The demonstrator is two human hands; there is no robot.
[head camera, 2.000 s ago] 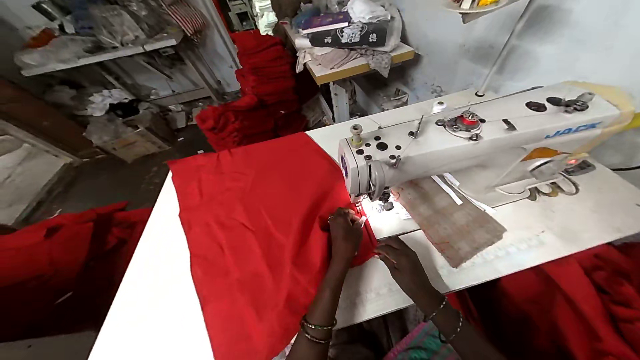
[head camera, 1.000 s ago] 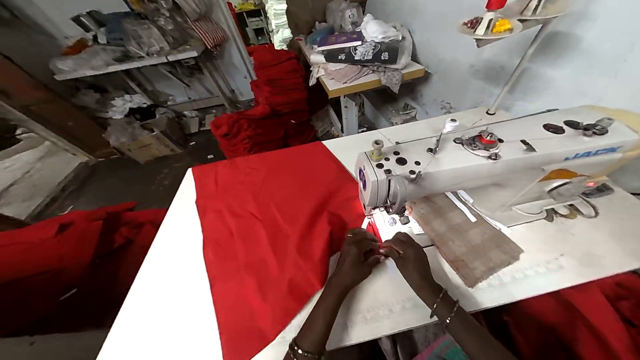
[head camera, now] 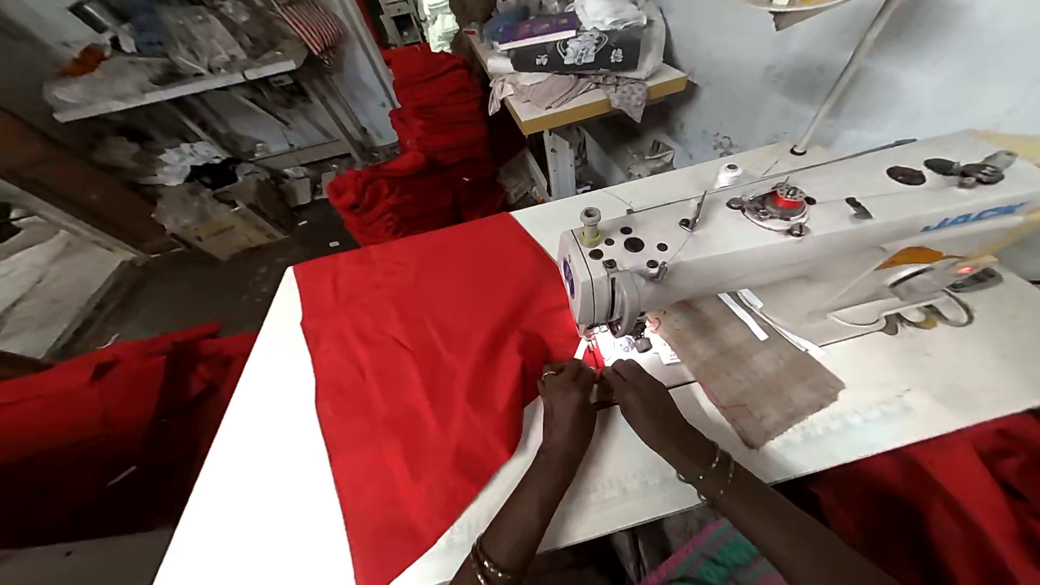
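A large piece of red fabric point(head camera: 422, 349) lies flat on the white sewing table, left of a white Jack sewing machine point(head camera: 731, 236). Its narrow edge runs under the lit needle area. My left hand point(head camera: 569, 402) pinches this edge just in front of the presser foot. Close beside it, my right hand point(head camera: 650, 406) has its fingertips at the same edge, and they hide part of it. A brown checked cloth point(head camera: 747, 374) lies under the machine arm, right of the needle, with narrow white strips point(head camera: 743, 315) by its upper end.
Stacked red fabric point(head camera: 439, 122) stands behind the table. More red cloth point(head camera: 106, 422) lies at the left and at the lower right point(head camera: 951, 487). A small side table point(head camera: 601, 99) holds a book, a black bag and cloth. A thread cone point(head camera: 729, 174) stands behind the machine.
Two seconds ago my hands were farther apart, the right one lower at the fabric edge; now they are close together before the needle. The red fabric's lower right side has shifted left, baring more tabletop.
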